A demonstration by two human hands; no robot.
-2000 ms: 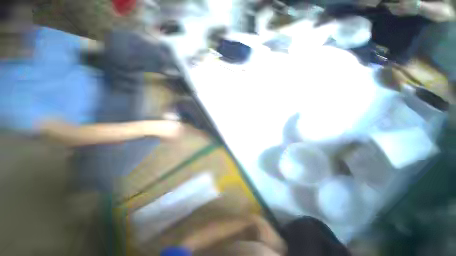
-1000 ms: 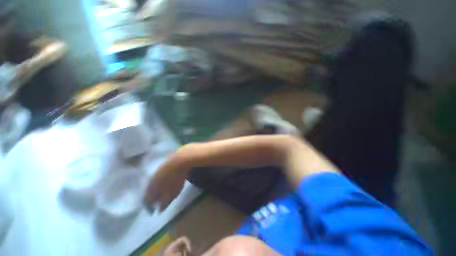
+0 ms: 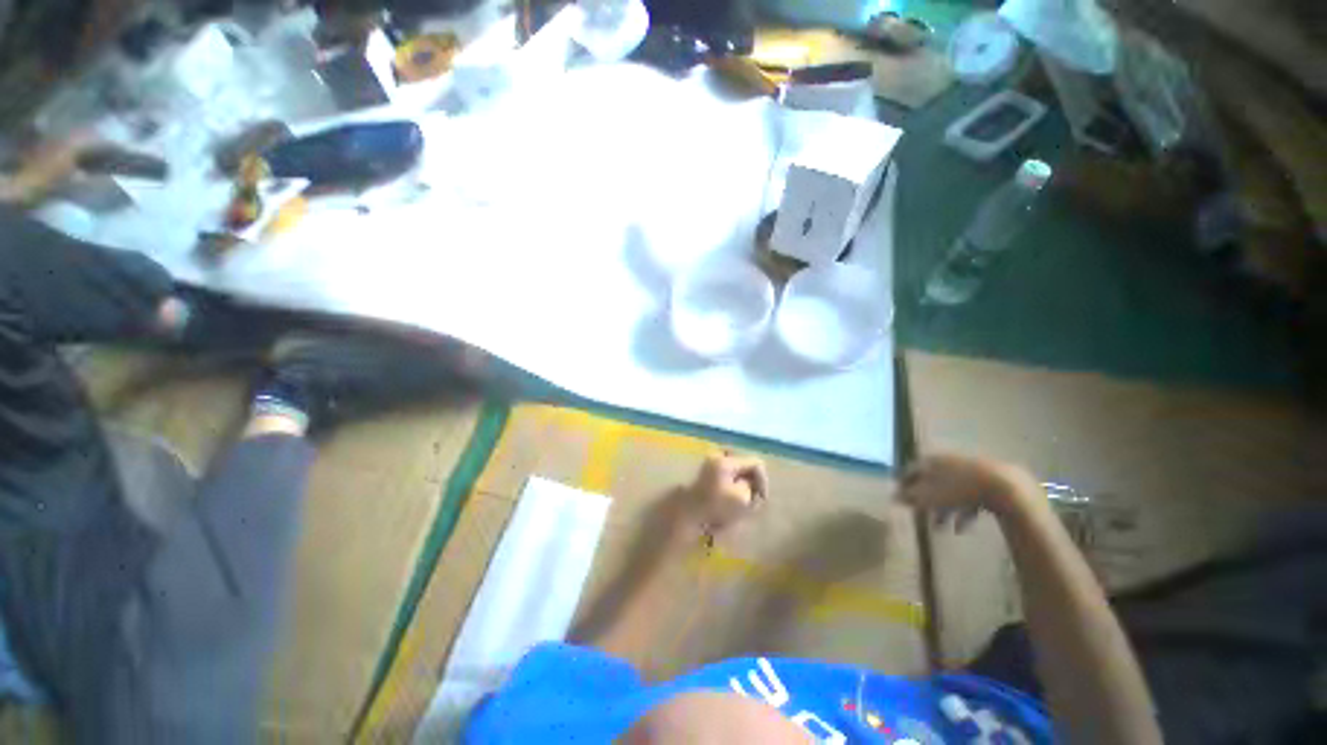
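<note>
Two white round bowls, the left bowl [image 3: 722, 309] and the right bowl [image 3: 833, 315], stand side by side near the sheet's right front corner. A white carton [image 3: 833, 189] with a small dark mark stands just behind them. My left hand [image 3: 726, 492] is over the brown cardboard in front of the sheet, fingers curled; whether it holds something small cannot be told. My right hand [image 3: 953, 488] hangs palm down over the cardboard seam, fingers loosely apart, with nothing seen in it. Neither hand touches the bowls.
A white strip [image 3: 527, 575] lies on the cardboard at left. A water bottle [image 3: 993, 230] and white frame [image 3: 995, 125] lie on the green floor. A dark pouch [image 3: 347, 152] is far left on the sheet. A person's grey-trousered leg [image 3: 240, 568] is at left.
The view has swung back from the right to the sheet and is sharper. My right hand, earlier reaching beside the bowls, is now drawn back over the cardboard. Both hands now show.
</note>
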